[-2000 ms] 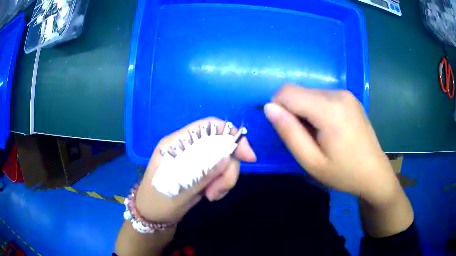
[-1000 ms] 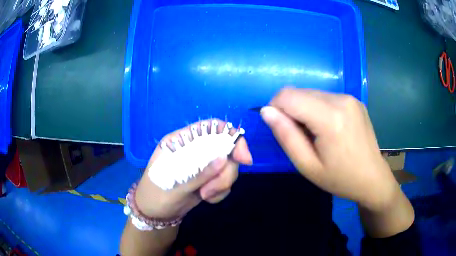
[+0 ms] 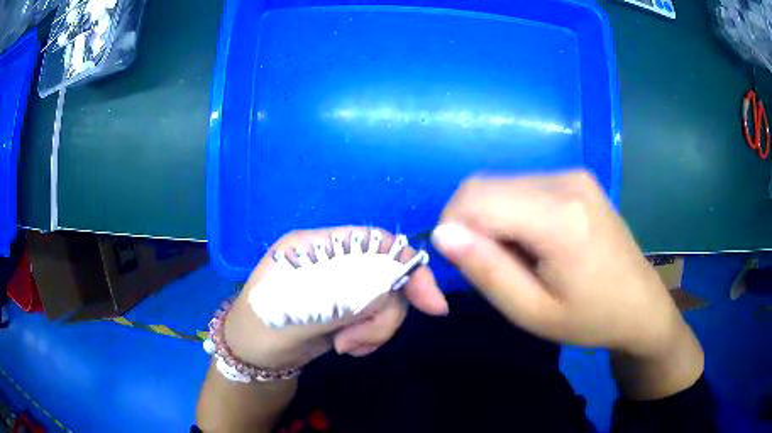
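My left hand [image 3: 364, 326], bare and with a beaded bracelet at the wrist, holds a fanned bundle of white-labelled rods [image 3: 313, 283] over the near edge of the blue tray [image 3: 406, 76]. The silver-grey rod ends point up and away. My right hand [image 3: 542, 254] is pinched on a thin dark-tipped tool [image 3: 421, 238]. The tip is close to the right end of the bundle; I cannot tell whether it touches. The tool's handle is hidden in my right hand.
A clear tub [image 3: 91, 42] of white-tagged parts stands at the upper left, near a second blue tray [image 3: 10, 144]. Orange scissors [image 3: 756, 124] lie at the right, below clear bags [image 3: 749, 25]. Part of a scale [image 3: 656, 7] shows at the top. Cardboard boxes [image 3: 144, 271] are below the bench.
My right hand has moved down and its dark tip has come close to the bundle's right end. My left hand has lowered slightly, and the bundle is tilted flatter.
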